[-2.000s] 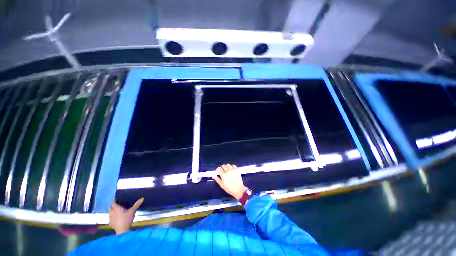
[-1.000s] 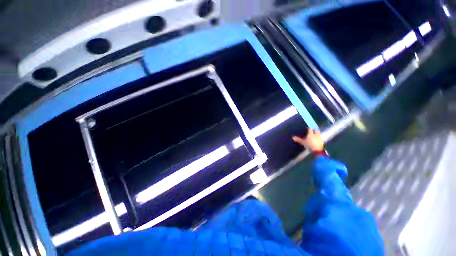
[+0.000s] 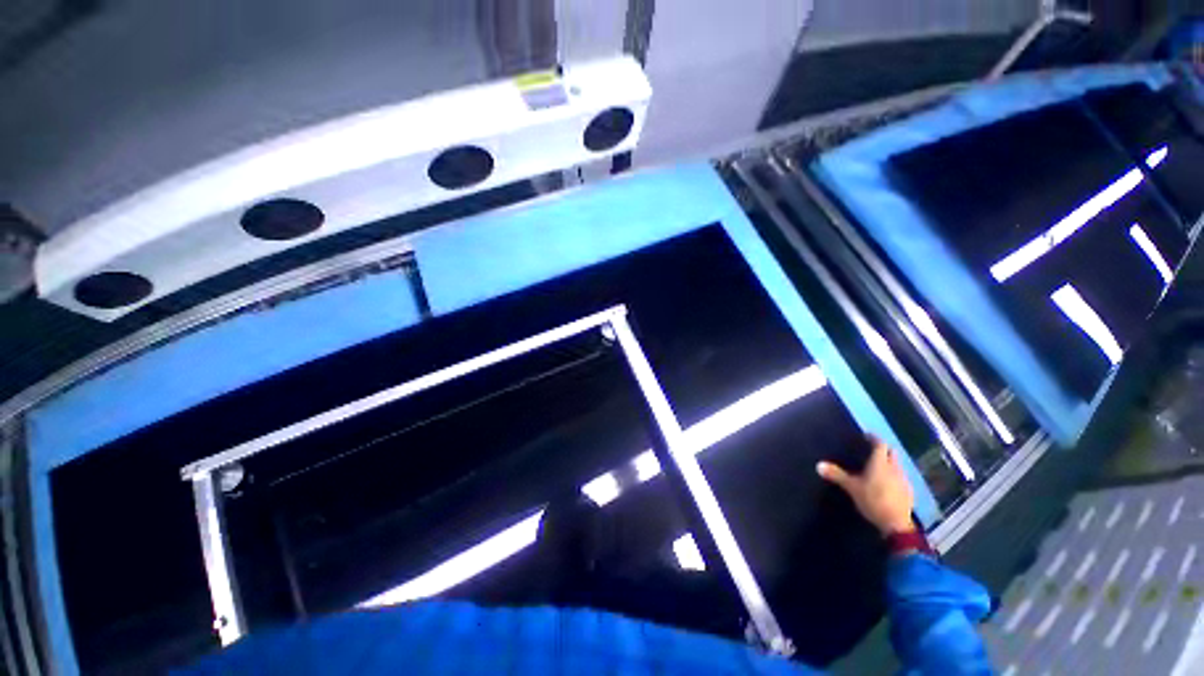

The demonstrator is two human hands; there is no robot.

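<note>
A glossy black panel lies on a carrier with a light-blue border. A silver-white suction frame rests on the panel, its near side hidden by my blue clothing. My right hand, with a red wrist band, is at the panel's right edge near the front, over the blue border. Its thumb and fingers are apart and it holds nothing that I can see. My left hand is out of the picture.
A white blower bar with dark round fans stands beyond the panel. Metal rollers separate it from a second blue-edged carrier with a black panel. A white slotted tray is at lower right.
My right hand has left the suction frame's near bar and moved to the panel's right edge. My left hand has gone out of view. The camera view has turned right.
</note>
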